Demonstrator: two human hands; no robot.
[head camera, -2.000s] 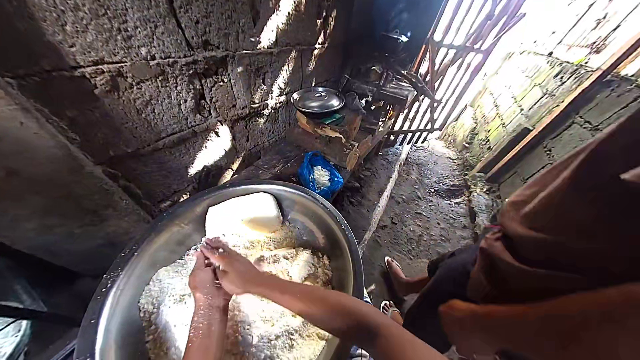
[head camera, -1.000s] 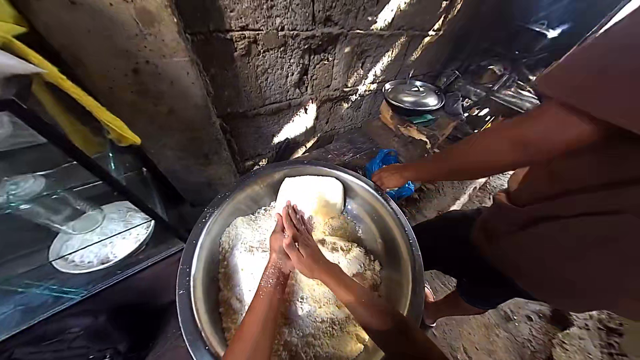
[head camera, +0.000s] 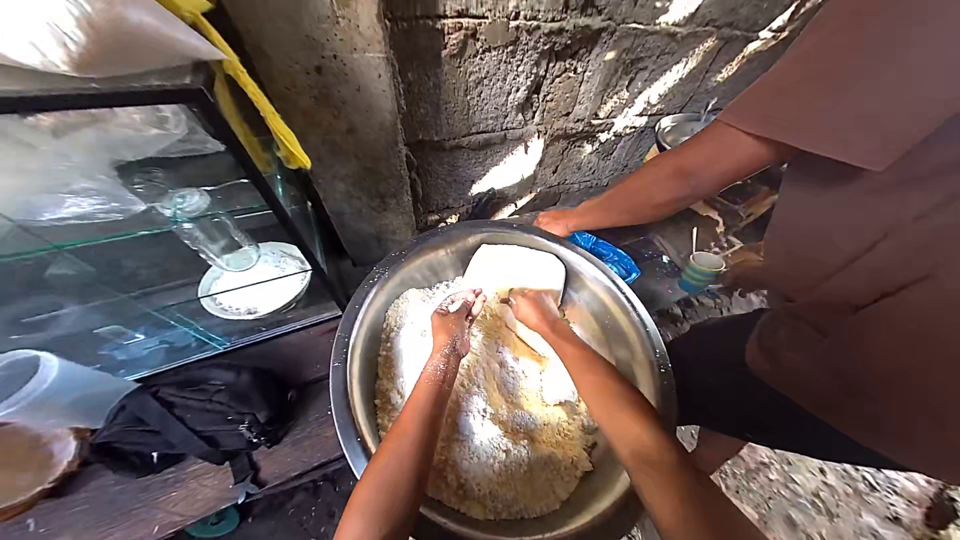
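Note:
A large round metal basin (head camera: 649, 322) holds a heap of crumbly, pale yellow and white grated or floury material (head camera: 487, 450). At the basin's far side, a white rounded block or container (head camera: 516, 268) rests against the heap. My left hand (head camera: 456, 319) is over the heap, its fingers curled upward and dusted with white bits; whether something lies in them cannot be told. Beside it, my right hand (head camera: 531, 309) is bent inward at the near edge of the white object, with its fingertips partly hidden. The two hands are apart.
A person in a brown shirt (head camera: 862, 225) stands at the right, one hand (head camera: 559, 221) by the basin's rim, near a blue plastic bag (head camera: 609, 255) and a striped cup (head camera: 702, 271). Left are a glass cabinet (head camera: 202, 97) and a black bag (head camera: 199, 412). A block wall (head camera: 480, 97) stands behind.
My hands, pressed together in the earlier frames, have come apart. The other person's hand has moved from over the blue bag to the basin's rim. The view has swung left.

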